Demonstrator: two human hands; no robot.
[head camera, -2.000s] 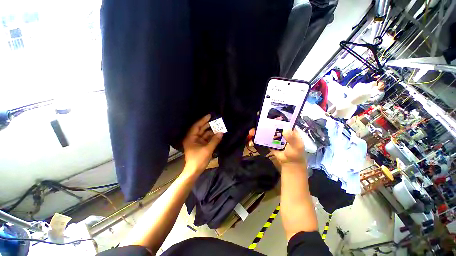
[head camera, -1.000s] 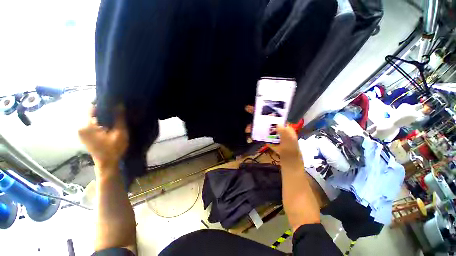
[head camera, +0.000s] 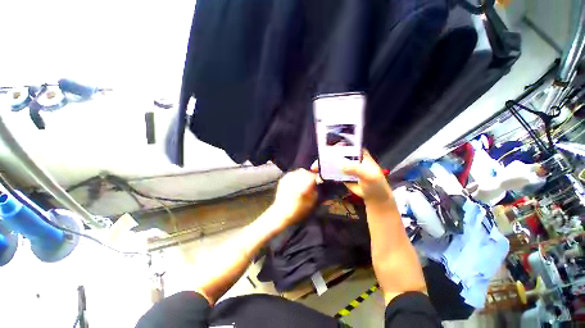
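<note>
Dark tailored garments hang close together in the upper middle of the head view. My right hand holds a smartphone upright in front of them. Its screen is white with a small dark picture, and my thumb lies over its lower part. My left hand is beside the phone's lower left corner, below the garment hems. Its fingers are curled and partly hidden, so I cannot tell whether it holds cloth or touches the phone. No white label shows.
A black garment heap lies on a low box below my hands. Light blue and white shirts are piled at the right. A black hanger hangs at the upper right. Blue thread cones are at the left. Yellow-black tape marks the floor.
My left hand has left the label, moved to the garments' left side, then back right beside the phone. The garments now hang higher in view. The phone stays in my right hand.
</note>
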